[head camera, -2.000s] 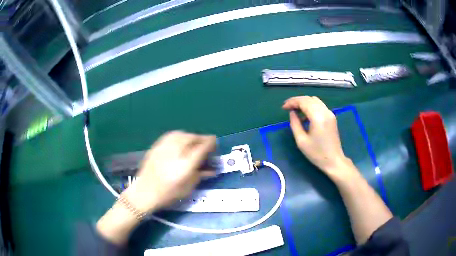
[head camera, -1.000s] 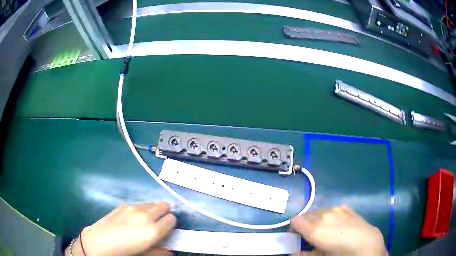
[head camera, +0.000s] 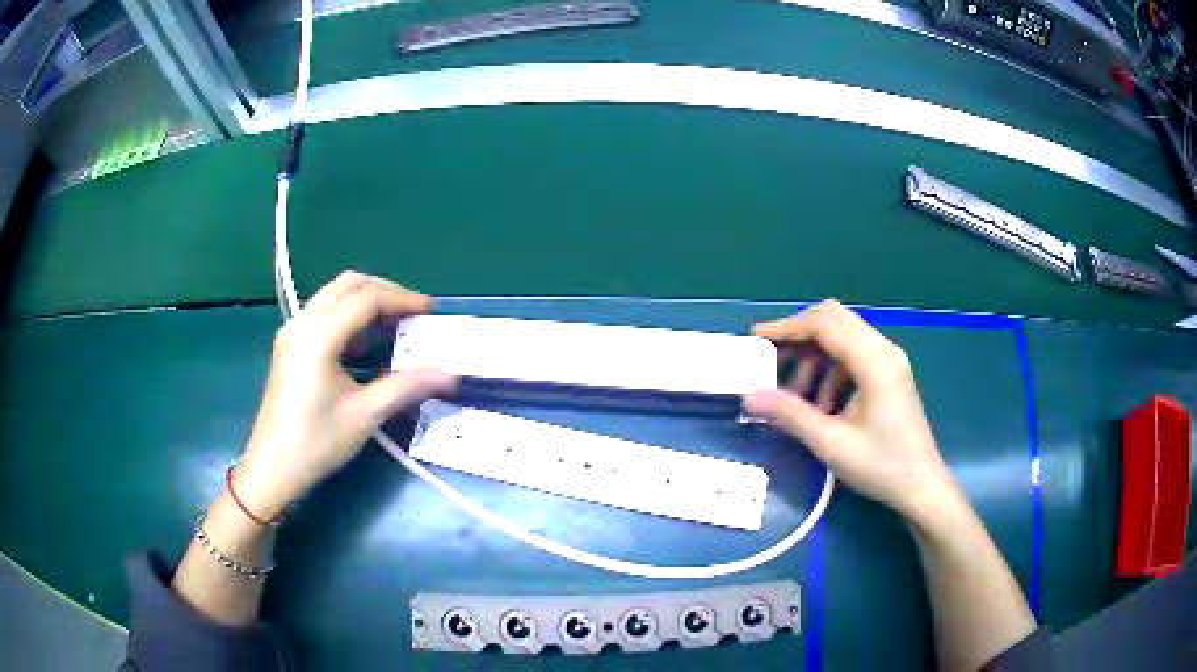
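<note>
A pale smooth bar (head camera: 584, 355) lies level over the place of the fixture, which it mostly hides. My left hand (head camera: 344, 374) grips its left end, fingers behind and thumb in front. My right hand (head camera: 840, 400) grips its right end the same way. Below it a flat perforated plate (head camera: 591, 465) lies slightly tilted on the mat. Nearest me a grey six-hole bar (head camera: 607, 622) lies with its round cups facing up. A white hose (head camera: 591, 562) loops between the plate and the six-hole bar.
A red bin (head camera: 1155, 486) stands at the far right, beside a blue tape outline (head camera: 1034, 433). Ribbed bars (head camera: 991, 223) lie at the upper right. Another bar (head camera: 519, 26) lies beyond the white rail (head camera: 591, 82). A control unit (head camera: 1017, 29) stands at the upper right.
Both hands have moved forward from the near edge to the fixture, with the pale bar between them. The six-hole bar no longer shows on the fixture; one now lies nearest me, cups up.
</note>
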